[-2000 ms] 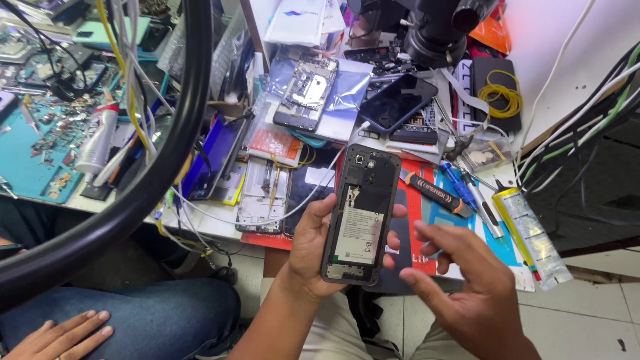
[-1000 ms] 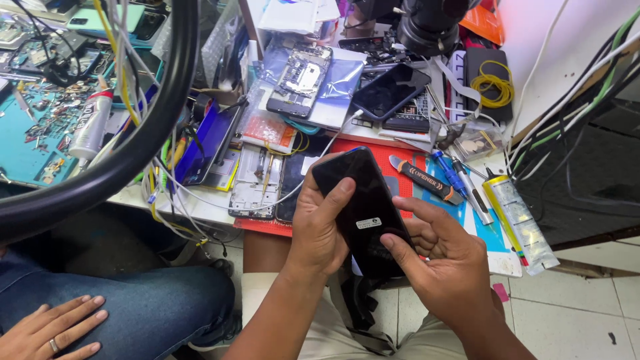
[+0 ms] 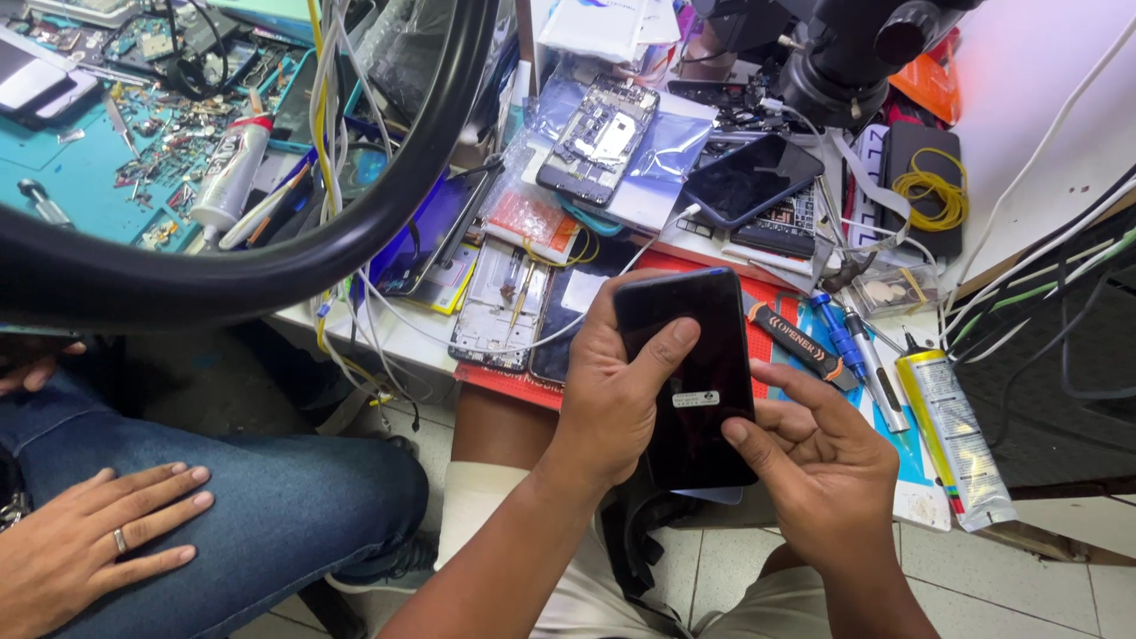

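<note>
A smartphone (image 3: 688,355) is held upright above my lap, its dark screen side with a small white sticker facing me. My left hand (image 3: 612,382) grips its left side, the thumb lying across the glass. My right hand (image 3: 812,453) touches the lower right edge with thumb and fingers. Behind the phone, a red mat (image 3: 510,385) carries an opened phone frame (image 3: 500,306) with tweezers lying on it. An orange-and-black opener tool (image 3: 799,344) lies right of the phone, beside a blue screwdriver (image 3: 837,335). The phone's back is hidden.
A black ring (image 3: 390,231) crosses the upper left foreground. Another person's hand (image 3: 124,532) rests on a jeans leg at left. A microscope (image 3: 839,62), a disassembled phone (image 3: 601,140), a dark phone (image 3: 753,180), an adhesive tube (image 3: 954,435) and cables crowd the bench.
Two seconds ago the phone's open back with its battery faced me and my right hand was apart from it. Now the screen side faces me and my right hand touches the edge.
</note>
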